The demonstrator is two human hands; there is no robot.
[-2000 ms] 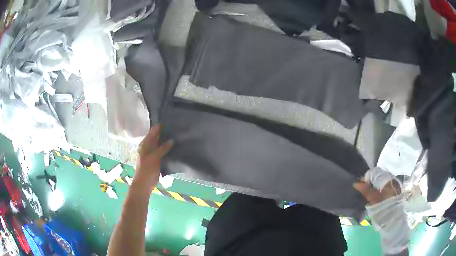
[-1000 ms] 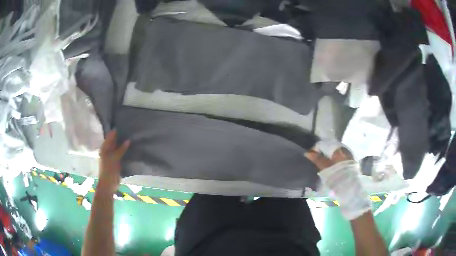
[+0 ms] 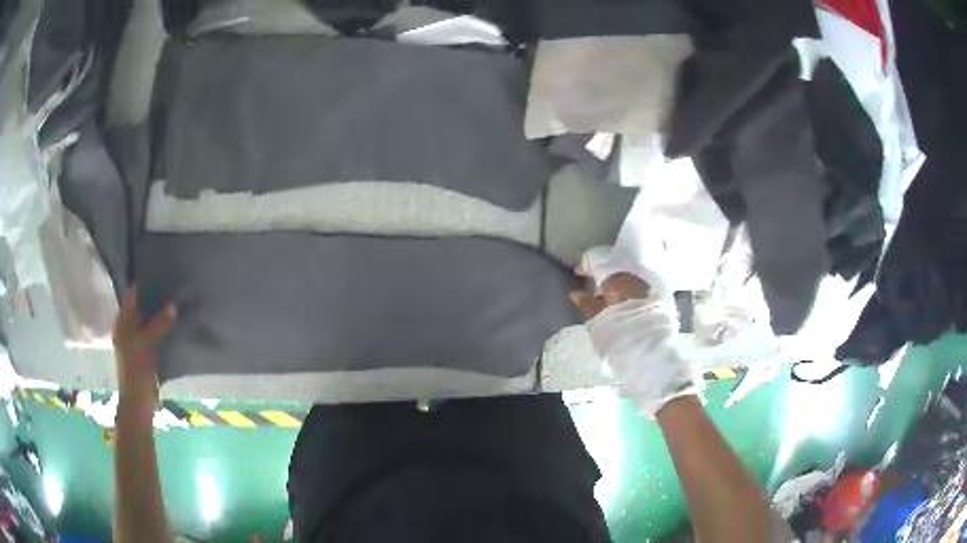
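Observation:
The near dark grey panel [image 3: 350, 302] lies flat along the table's near edge. Its upper edge is straight, then curves down at the right. My left hand [image 3: 140, 337] is at its left end, thumb and finger spread against the cloth, with no clear grip. My right hand [image 3: 626, 313], in white wrap with bare fingertips, holds the panel's narrow right end; its lower fingers are partly hidden. A second dark grey panel [image 3: 345, 122] lies behind, parallel, across a strip of bare table [image 3: 339, 210].
A beige piece [image 3: 599, 85] and white scraps [image 3: 679, 217] lie right of the panels, beside hanging black cloth [image 3: 779, 180]. Dark pieces [image 3: 90, 186] and pale strips stand at the left. Red fabric [image 3: 857, 15] is at the far right. Yellow-black tape [image 3: 239, 418] crosses the green floor.
The view has shifted right, so the table things sit further left. The near panel now lies flatter and straighter, and its dark far-side band has almost gone. Both hands remain at its ends.

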